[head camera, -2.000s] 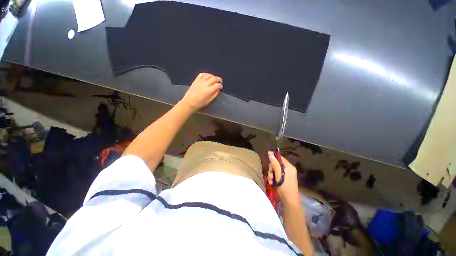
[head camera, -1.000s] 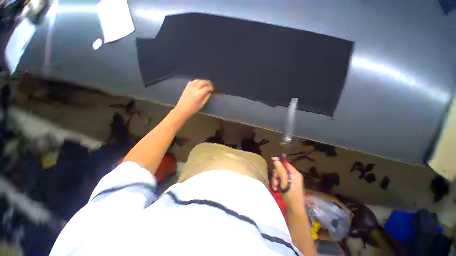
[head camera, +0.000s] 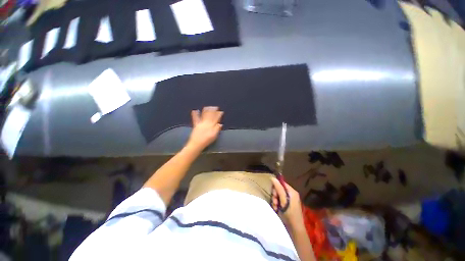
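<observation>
A black cloth panel (head camera: 255, 94) lies flat on the grey shiny table (head camera: 357, 112), with a curved notch at its near left edge. My left hand (head camera: 206, 128) rests on the panel's near edge, fingers spread and pressed on the cloth. My right hand (head camera: 288, 201) grips the red and black handles of the fabric shears (head camera: 282, 153). The blades look closed and point away from me, the tip at the panel's near edge toward the right. A white paper slip (head camera: 109, 92) lies left of the panel, with a small white chalk disc (head camera: 95, 117) beside it.
Black cut bundles (head camera: 224, 25) with white slips line the far left. A tan card pattern (head camera: 438, 76) lies at the right table end. The clipboard (head camera: 15, 127) is at the far left. Dark scraps and bags (head camera: 357, 234) lie below the table edge.
The view has shifted, bringing the far bundles into sight. My left hand's fingers have spread from a closer curl onto the cloth. My right hand still holds the shears near the panel edge.
</observation>
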